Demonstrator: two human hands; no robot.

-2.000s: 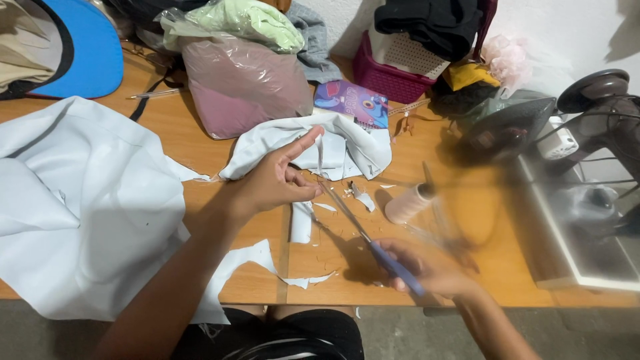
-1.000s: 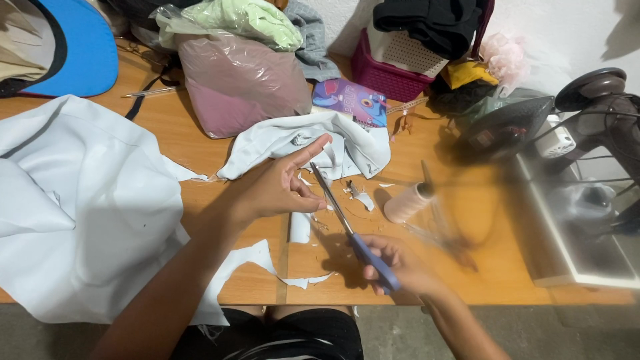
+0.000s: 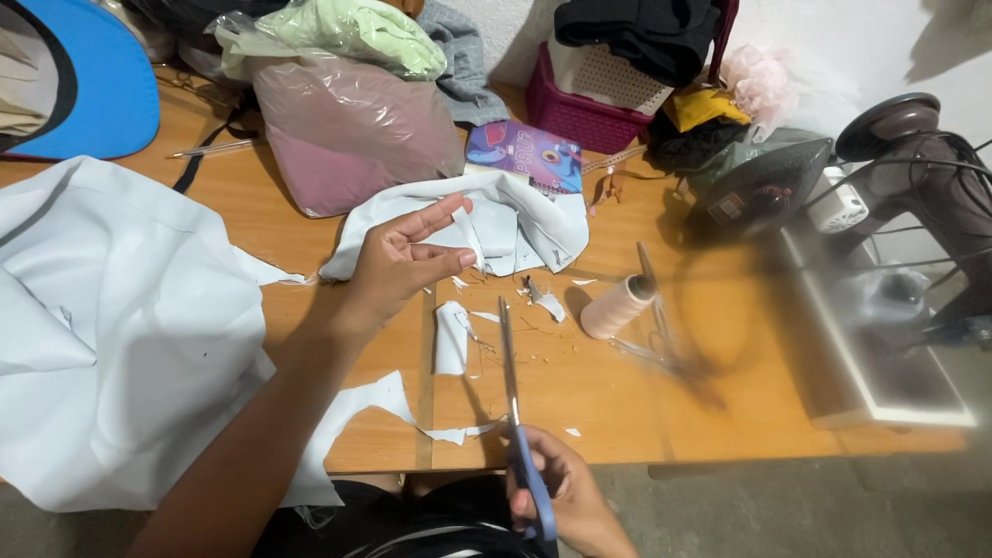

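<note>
My left hand [image 3: 422,252] pinches a narrow white fabric strip [image 3: 468,235] between thumb and fingers, above a folded piece of white fabric [image 3: 550,225]. Scissors with blue handles [image 3: 535,492] are in my right hand [image 3: 558,488], near the table's front edge, blades together and pointing away from me. A small rolled white piece [image 3: 451,339] and fabric scraps [image 3: 552,306] lie between the hands. Large white cloth [image 3: 147,333] spreads at the left, partly under my left forearm. A cone of pale pink thread [image 3: 618,307] stands to the right.
A blurred pair of scissors [image 3: 659,310] lies beside the thread. An iron [image 3: 756,190] and a sewing machine [image 3: 914,194] are at the right. Along the back are a plastic bag with pink contents [image 3: 349,124], a purple notebook [image 3: 527,153] and a magenta basket [image 3: 581,116]; a blue cap [image 3: 116,77] lies back left.
My right hand has drawn the scissors back toward me, away from my left hand. Their blades were close to the left fingers before. The left hand has stayed over the folded fabric.
</note>
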